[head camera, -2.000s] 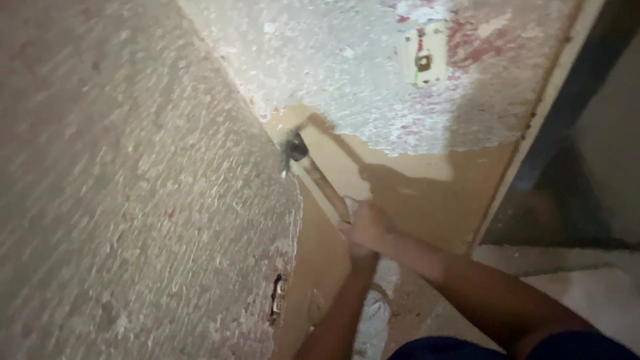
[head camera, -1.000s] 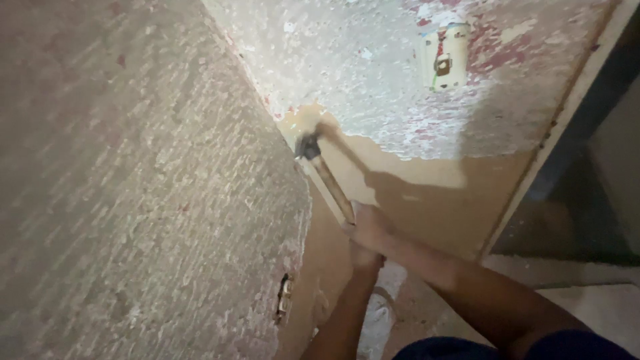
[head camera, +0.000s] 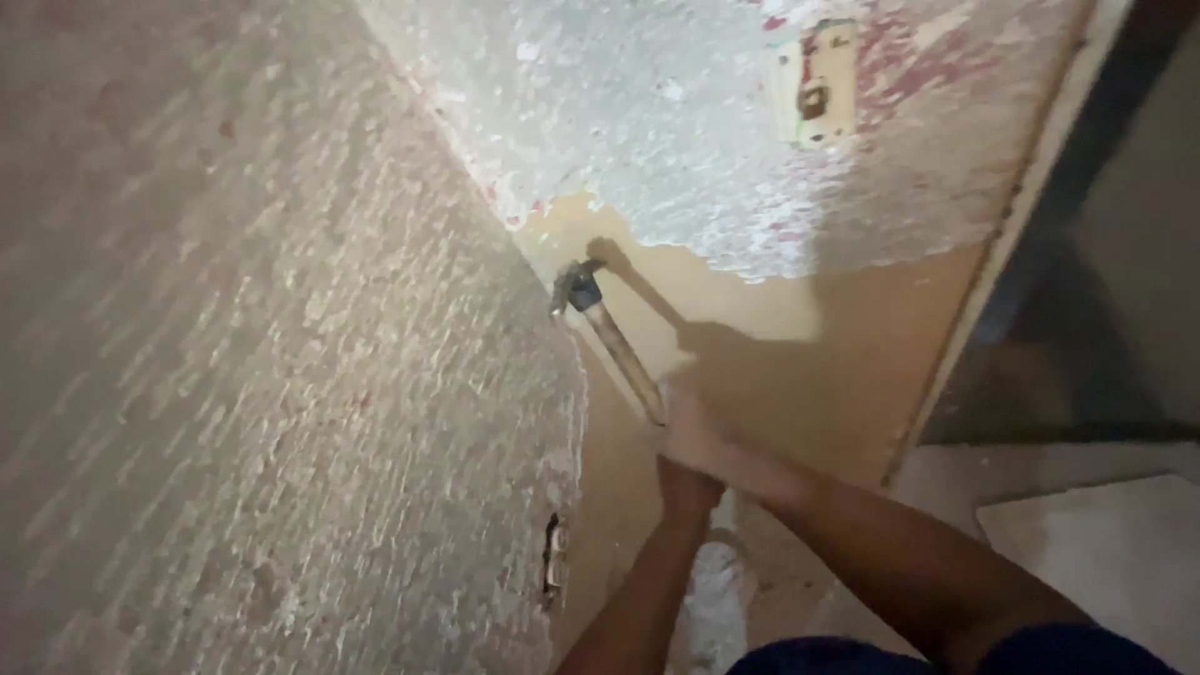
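Observation:
A hammer-like tool with a dark metal head (head camera: 579, 286) and a wooden handle (head camera: 626, 361) reaches up and left from my hands. My right hand (head camera: 692, 427) is closed around the lower handle, slightly blurred. Just below it, my left hand (head camera: 689, 483) is closed at the handle's end, largely hidden by the right. The head is at the corner where the chipped left wall (head camera: 328, 375) meets the chipped far wall (head camera: 647, 122), over a smooth tan wall section (head camera: 778, 375). Whether it touches the surface I cannot tell.
A recessed electrical box (head camera: 830, 84) sits in the far wall, and a smaller box (head camera: 554, 558) in the left wall. A raised wall edge (head camera: 994, 253) runs down the right side. A pale slab (head camera: 1106, 553) lies on the floor at lower right. Something whitish (head camera: 717, 600) lies below my hands.
Both hands remain closed on the tool, its head still near the corner. The view has shifted slightly. Nothing has been let go.

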